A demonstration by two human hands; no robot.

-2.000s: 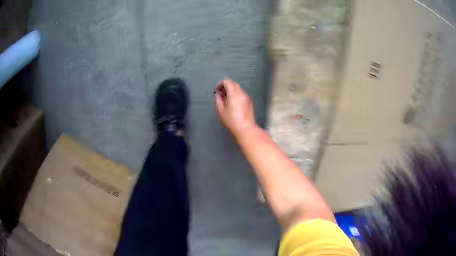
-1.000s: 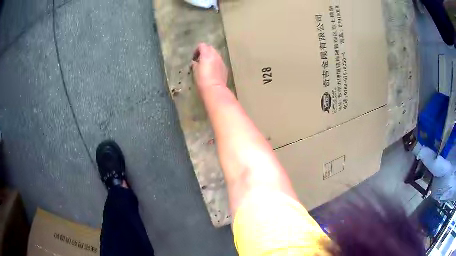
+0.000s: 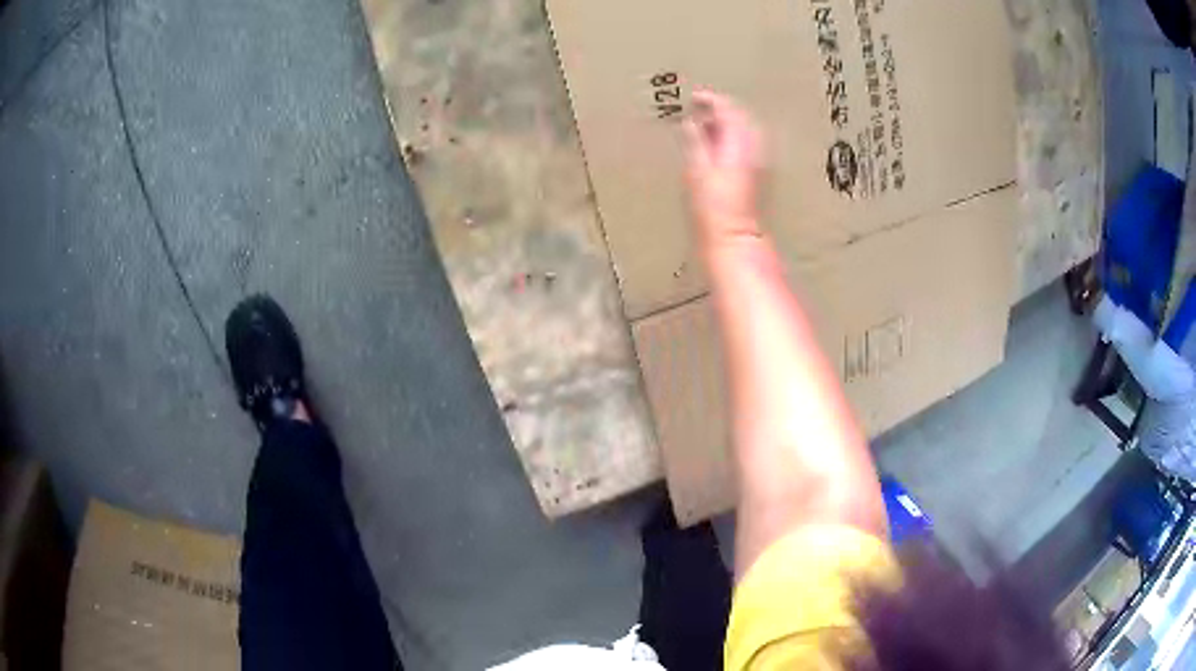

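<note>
A flattened brown cardboard sheet, printed with "V28", an oval logo and dark lettering, lies on a stained tan wooden board. My bare right hand is over the cardboard beside the "V28" print, its fingers partly curled and blurred. Whether it holds something small cannot be told. My yellow-sleeved forearm crosses the cardboard and hides part of it. My left hand is not in view. A white crumpled fabric is cut off by the bottom edge.
My black shoe is on the grey floor left of the board. Another cardboard piece lies at the lower left. A blue crate is at the right, near whitish material. Dark hair covers part of the lower right.
My right hand has moved from beside the floor to the board's bare strip, then right over the cardboard. The view has shifted, and the white fabric has appeared at the bottom.
</note>
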